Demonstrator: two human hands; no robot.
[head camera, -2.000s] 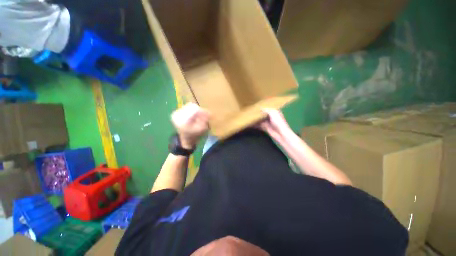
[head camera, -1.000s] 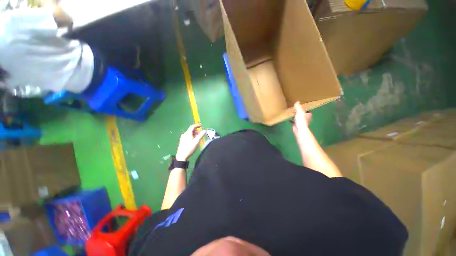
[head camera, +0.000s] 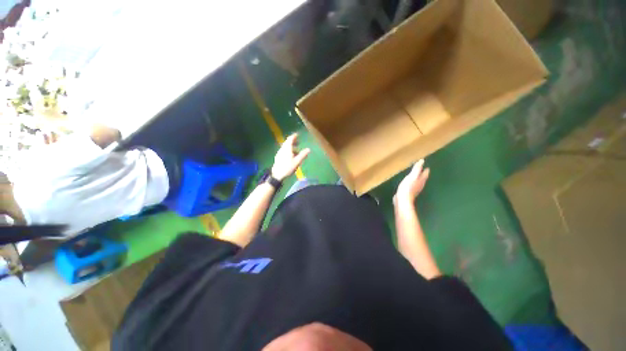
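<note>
An open brown carton (head camera: 384, 137) stands tilted in the view in front of me, its inside bare with a tape seam across the bottom. My left hand (head camera: 290, 159), with a dark watch on the wrist, is to the left of the carton, fingers apart, holding nothing. My right hand (head camera: 412, 182) is just below the carton's near edge, fingers apart; it holds nothing that shows, and whether it touches the carton is unclear.
A long white table (head camera: 185, 48) runs at the upper left, with a heap of small items. A person in white (head camera: 89, 178) sits beside it near a blue stool (head camera: 209, 186). Large brown cartons (head camera: 583, 226) are at the right. A lighter blue stool (head camera: 89, 257) is at the lower left.
The carton has turned and its opening faces me more. My right hand has come off its near edge. My left hand has moved up and right. More of the white table shows.
</note>
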